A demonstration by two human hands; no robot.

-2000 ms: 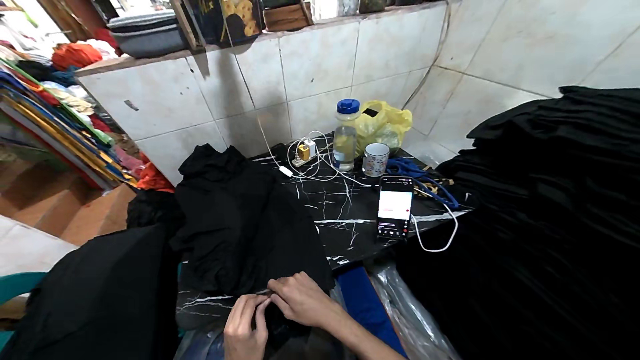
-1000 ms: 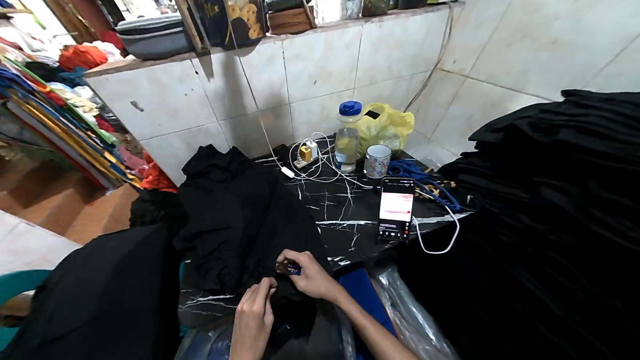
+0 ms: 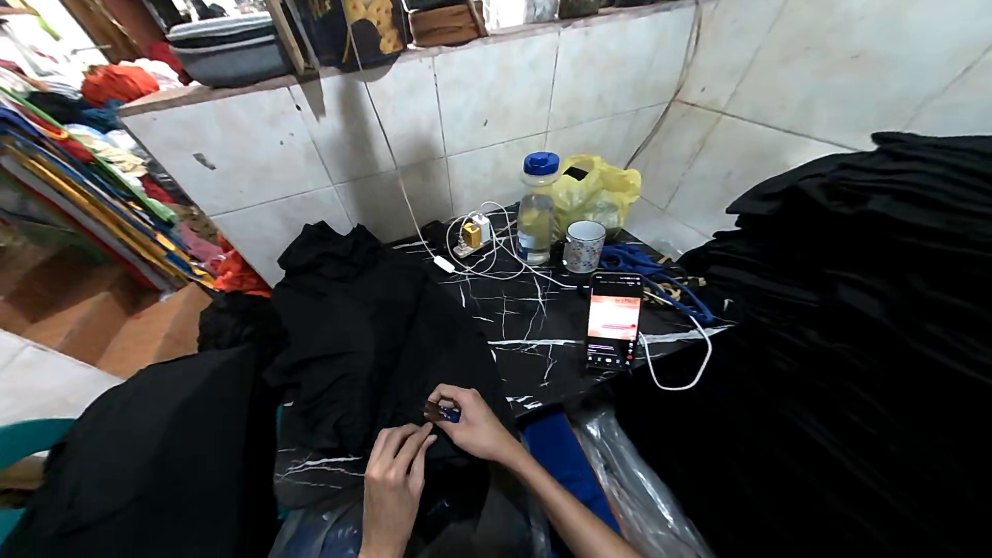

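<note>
Black fabric (image 3: 364, 333) lies over the front left of a black marble-patterned table (image 3: 504, 310), its lower end under both hands. My right hand (image 3: 477, 426) is closed around a small dark tool with a blue part (image 3: 442, 412), too small to name surely. Just left of it, my left hand (image 3: 395, 465) pinches the black fabric, its fingertips close to the tool. The fabric's edge between the hands is too dark to make out.
A phone (image 3: 614, 319) on a white cable stands right of the hands. Behind are a mug (image 3: 583, 246), a water bottle (image 3: 536, 209), a yellow plastic bag (image 3: 597, 194) and chargers (image 3: 474, 231). Black cloth is piled high at right (image 3: 852, 310); more black fabric (image 3: 155, 442) lies at left.
Two seconds ago both hands were together low on the fabric with no tool plainly visible. The small dark tool shows in my right hand from one second ago on.
</note>
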